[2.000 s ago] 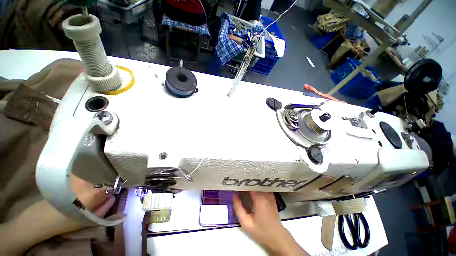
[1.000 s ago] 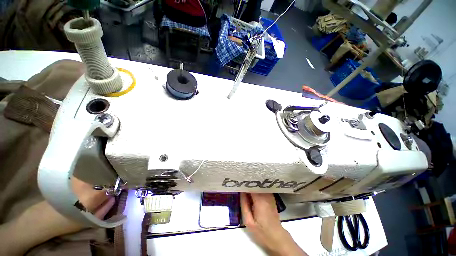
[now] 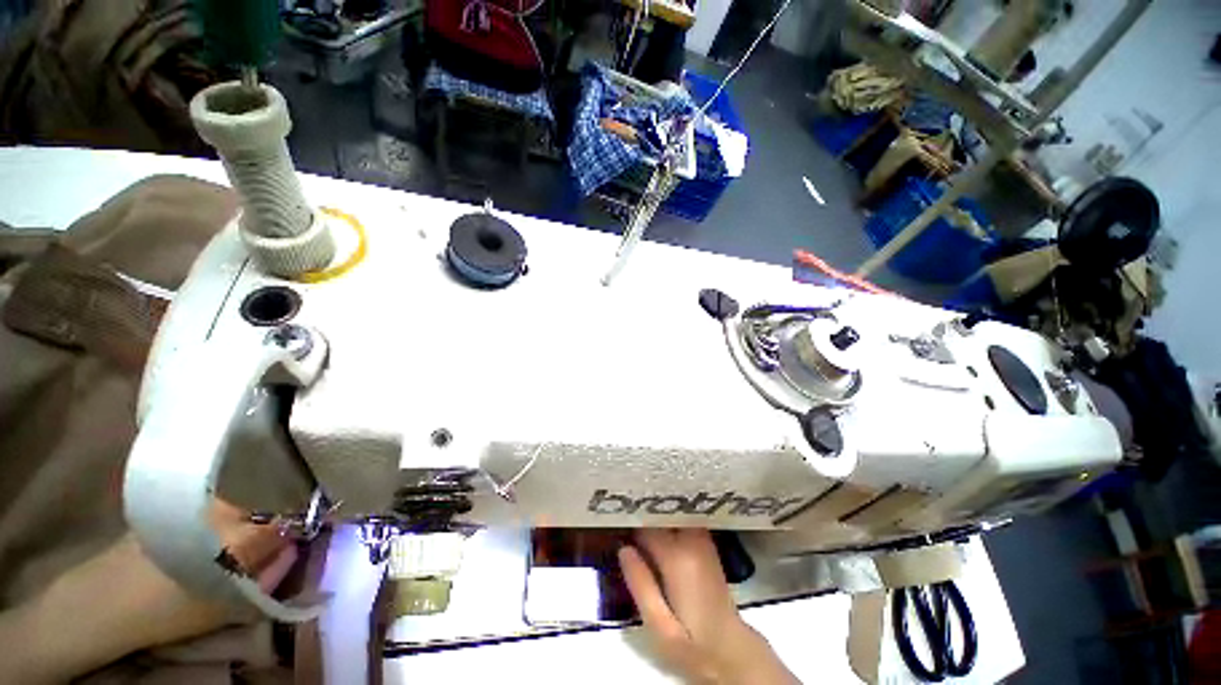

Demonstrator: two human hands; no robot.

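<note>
The white sewing machine [image 3: 603, 388] fills the middle. Brown cloth [image 3: 67, 442] lies heaped left of the needle, with a white strip [image 3: 351, 602] running beneath the presser area [image 3: 371, 538]. My left hand [image 3: 255, 551] rests on the cloth beside the needle area, partly hidden by the machine's curved guard; its fingertips' hold is unclear. My right hand [image 3: 686, 589] is under the arm at the right edge of a smartphone [image 3: 565, 589]. Its fingertips are hidden behind the arm, so its grip cannot be told.
Black scissors handles [image 3: 935, 629] and a tan card piece [image 3: 866, 636] lie at the right table end. A ribbed post [image 3: 275, 187] and a dark bobbin [image 3: 486, 250] sit atop the machine. Blue bins [image 3: 924, 228] stand on the floor behind.
The camera view has shifted slightly, so the machine appears a little lower. My right hand has moved from the phone's face to its right edge. My left hand stays at the cloth.
</note>
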